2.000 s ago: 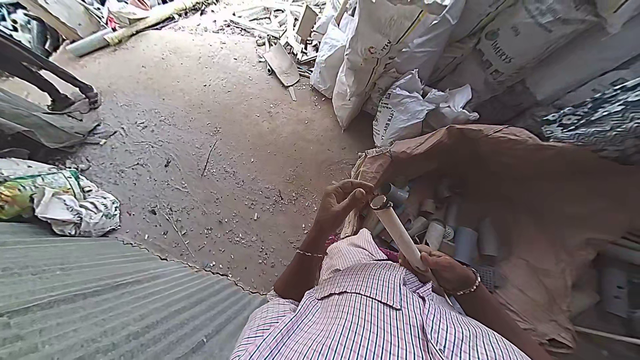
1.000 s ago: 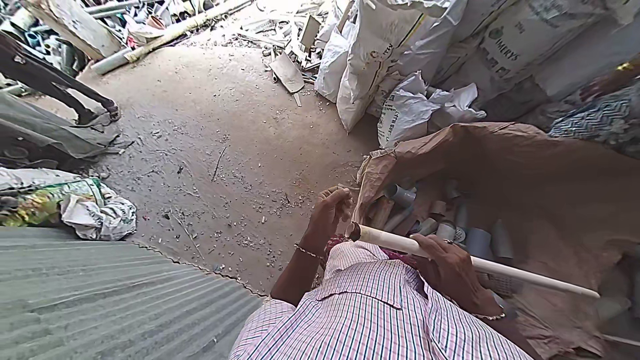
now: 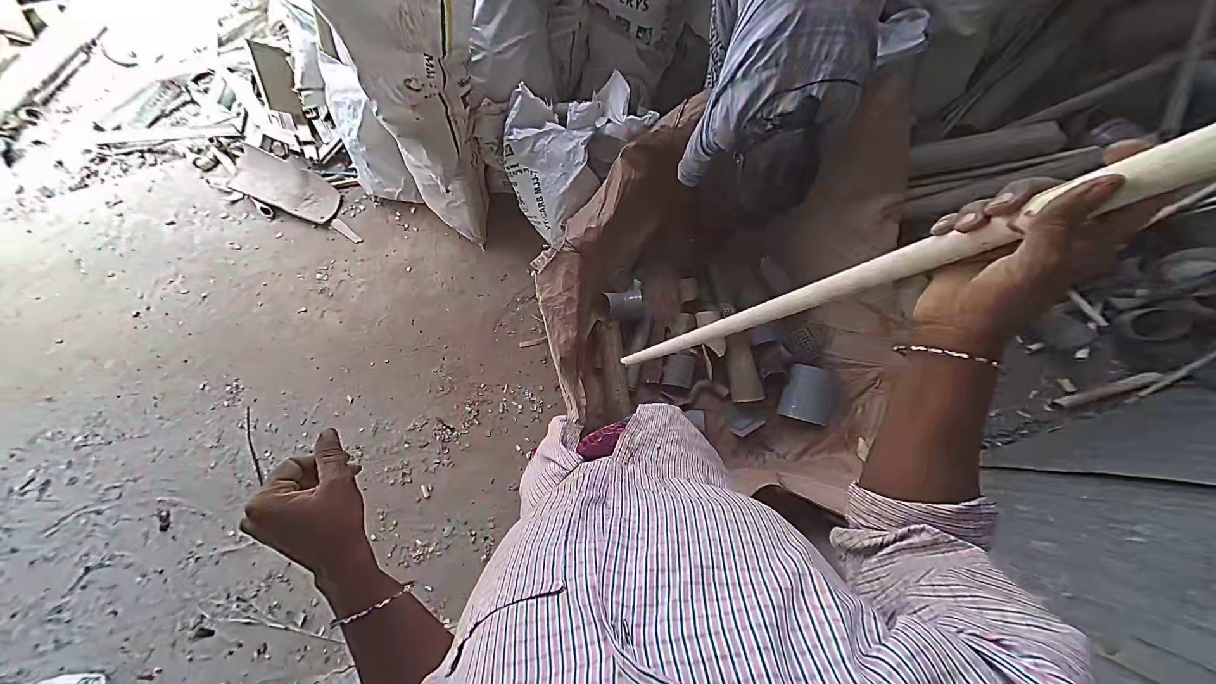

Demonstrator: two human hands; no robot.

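My right hand [image 3: 1016, 256] grips a long pale pipe or pole [image 3: 855, 275] at the right. The far part of the pole leaves the view at the right edge, while its narrow-looking end lies over a brown sheet or sack [image 3: 608, 218]. Grey and cream pipe offcuts, among them a grey pipe piece [image 3: 809, 394], lie inside that sheet. At the lower left, over the dirt floor, my left hand [image 3: 309, 503] is curled with the thumb up, apart from the pole. Nothing shows in it, but its palm side is hidden.
Another person [image 3: 788, 76] in a blue-grey top bends over the sheet's far side. White woven sacks [image 3: 408, 104] stand behind, with scrap pieces [image 3: 285, 185] on the floor beside them. More pipes and scrap [image 3: 1159, 323] lie at the right.
My left hand has moved away from the pole's end, out to the left. My right hand has moved out to the right with the pole. Another person now leans in over the sheet.
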